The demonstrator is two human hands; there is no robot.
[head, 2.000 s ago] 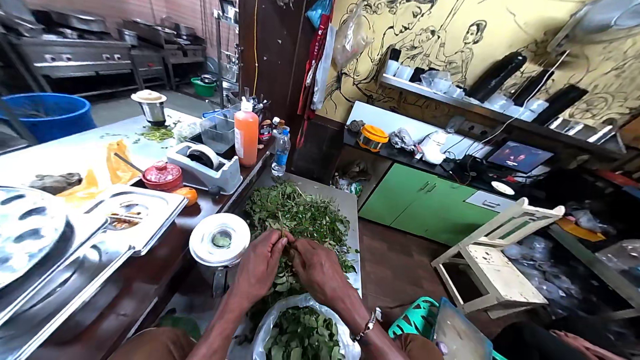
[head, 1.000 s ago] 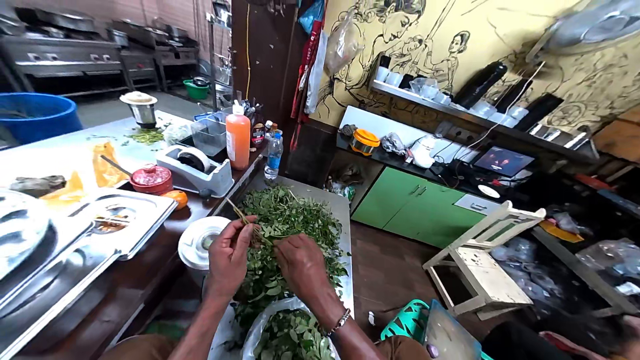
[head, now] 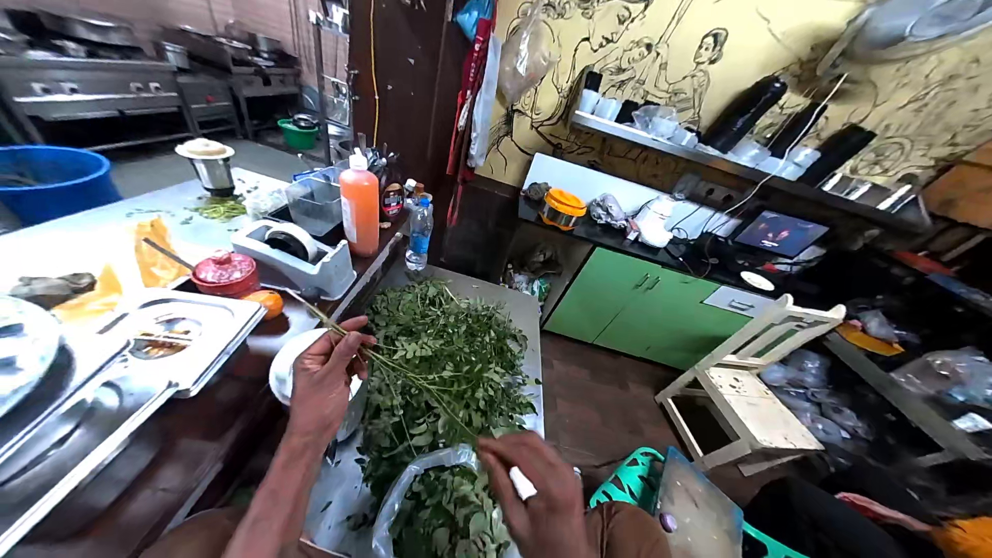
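Observation:
Leafy green sprigs (head: 449, 349) lie heaped on a metal table (head: 496, 293). My left hand (head: 329, 372) pinches a few long thin stems (head: 411, 376) above the heap's left side, beside a white round container (head: 291, 364). The stems run down and right towards my right hand (head: 535, 488), which is blurred; its fingertips are at or near their lower end, and whether they grip cannot be told. A clear plastic bag (head: 399, 496) full of loose green leaves (head: 449, 504) stands between my forearms, just left of my right hand.
On the left counter are steel trays (head: 240, 310), a red lidded pot (head: 225, 273), a tape dispenser (head: 333, 271) and an orange squeeze bottle (head: 359, 205). A water bottle (head: 419, 236) stands at the table's far end. A cream wooden chair (head: 752, 395) and a green plastic basket (head: 632, 473) are at right.
My hands were close together over the heap two seconds ago. They are now far apart, the right one lower and nearer the bag, with bare stems stretched between them.

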